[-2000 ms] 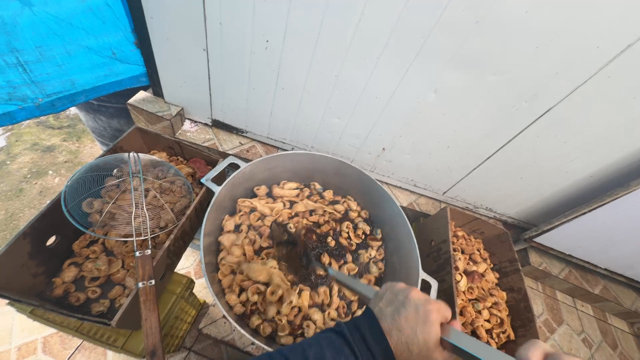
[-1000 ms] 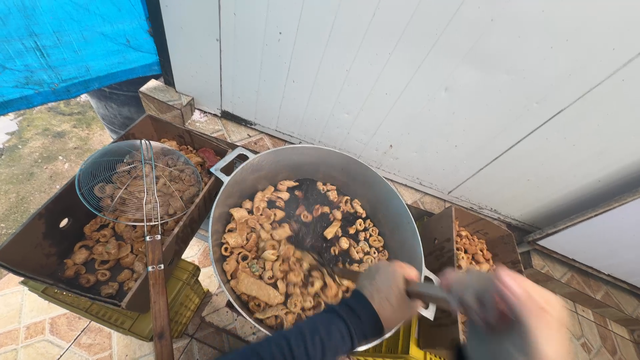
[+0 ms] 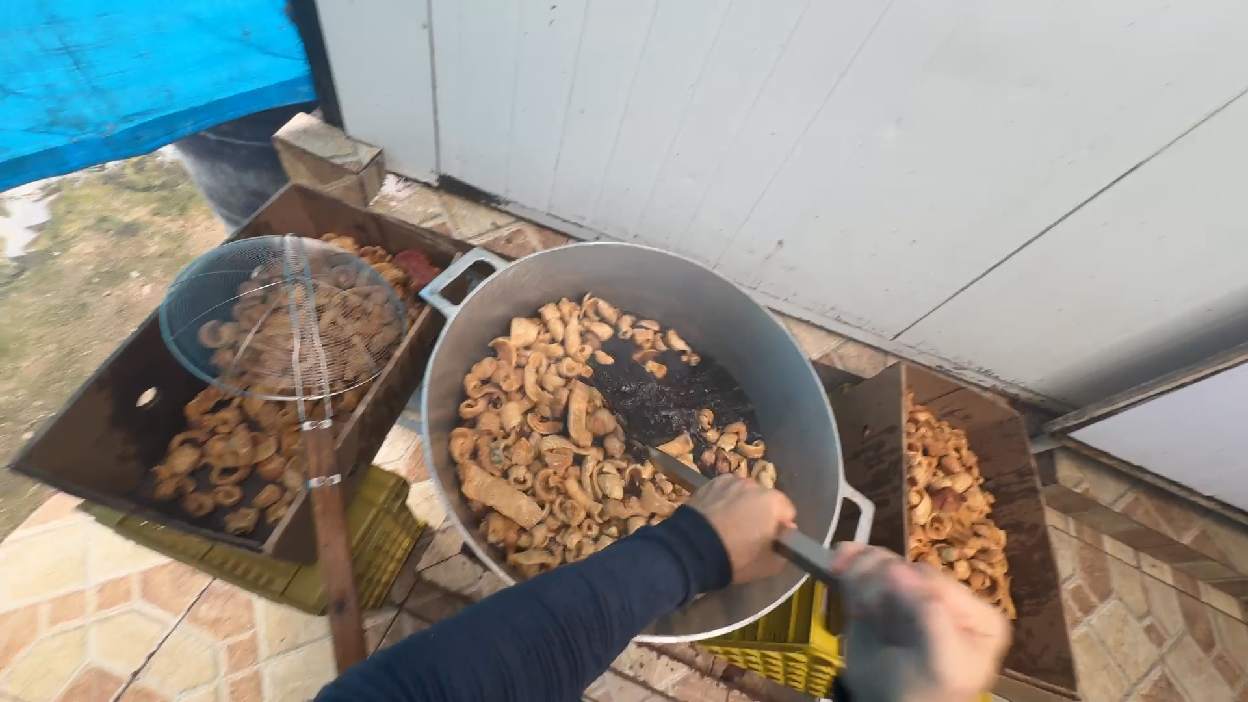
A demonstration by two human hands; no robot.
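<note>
A long metal paddle (image 3: 807, 558) slants into a large metal pot (image 3: 785, 385) of curled fried pieces (image 3: 561, 419) in dark oil (image 3: 668, 395). My left hand (image 3: 746, 526), in a dark sleeve, grips its shaft over the pot's near right rim. Farther up the shaft, outside the rim, my right hand (image 3: 921, 624) is closed on it, blurred. The paddle's lower end is hidden among the pieces. A round wire skimmer (image 3: 288, 317) with a wooden handle (image 3: 333, 546) rests over the brown box at the left.
The left brown box (image 3: 88, 439) holds fried pieces and stands on a yellow plastic crate (image 3: 385, 536). Another brown box (image 3: 1033, 526) with pieces stands right of the pot. A white panel wall (image 3: 731, 127) rises behind; a blue tarp (image 3: 136, 78) hangs at the upper left.
The paddle and both hands have moved within and beside the pot. The pieces have shifted toward its left side, and more dark oil shows than two seconds ago.
</note>
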